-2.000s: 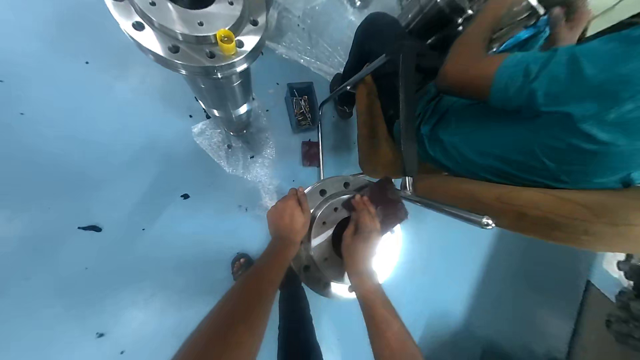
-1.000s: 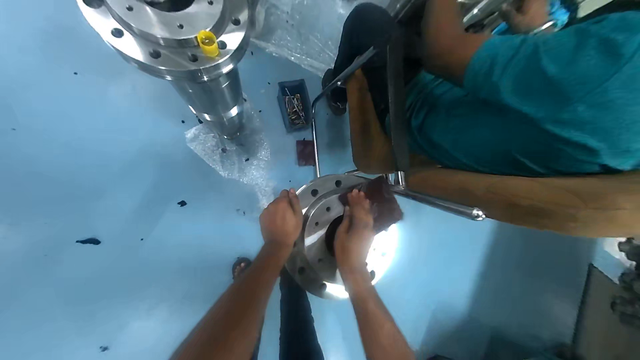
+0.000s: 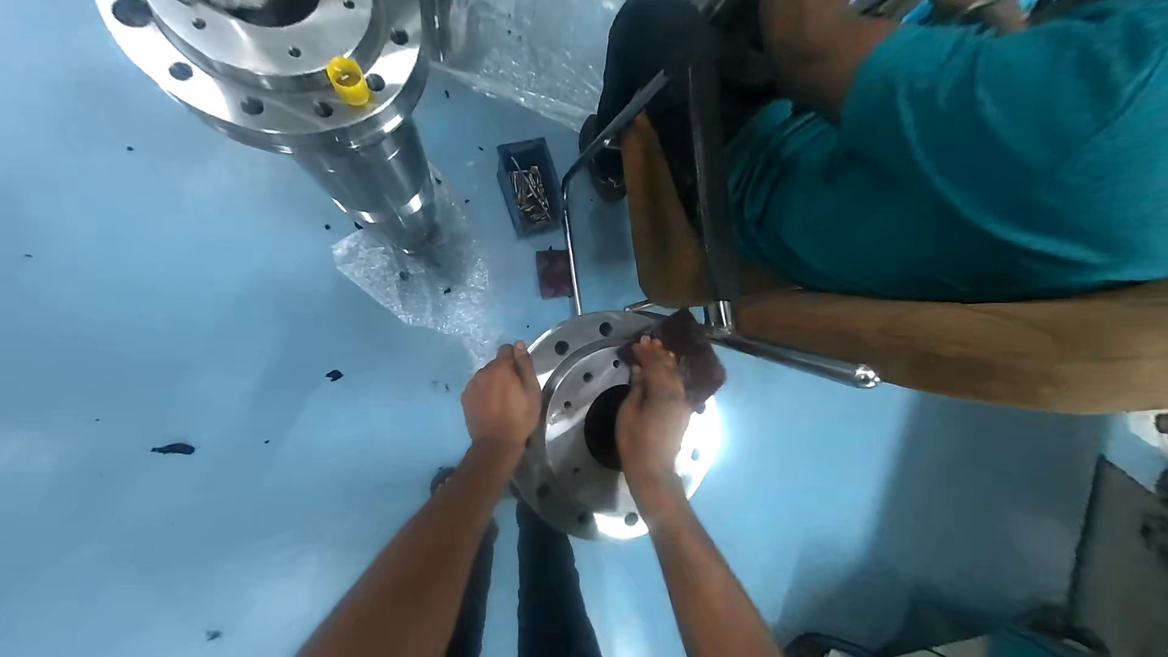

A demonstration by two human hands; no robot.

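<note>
A round steel flange (image 3: 570, 497) with a ring of bolt holes and a dark centre bore is in front of me, above my legs. My left hand (image 3: 502, 397) grips its left rim, fingers curled over the edge. My right hand (image 3: 653, 406) lies over the right part of the face, pressing a dark maroon abrasive pad (image 3: 695, 358) against the upper right of the flange. Part of the pad sticks out past the rim. My right palm covers some of the bore's edge. What supports the flange from below is hidden.
A seated person in a teal shirt (image 3: 985, 164) is on a wooden chair (image 3: 912, 351), its metal frame close by the flange. A larger flanged steel shaft (image 3: 365, 173) bears a yellow cap (image 3: 349, 80). A parts bin (image 3: 529, 187), another maroon pad (image 3: 554, 274) and plastic wrap (image 3: 411, 283) lie on the floor.
My right hand has shifted slightly with the pad over the upper right of the flange. My left hand stays on the left rim.
</note>
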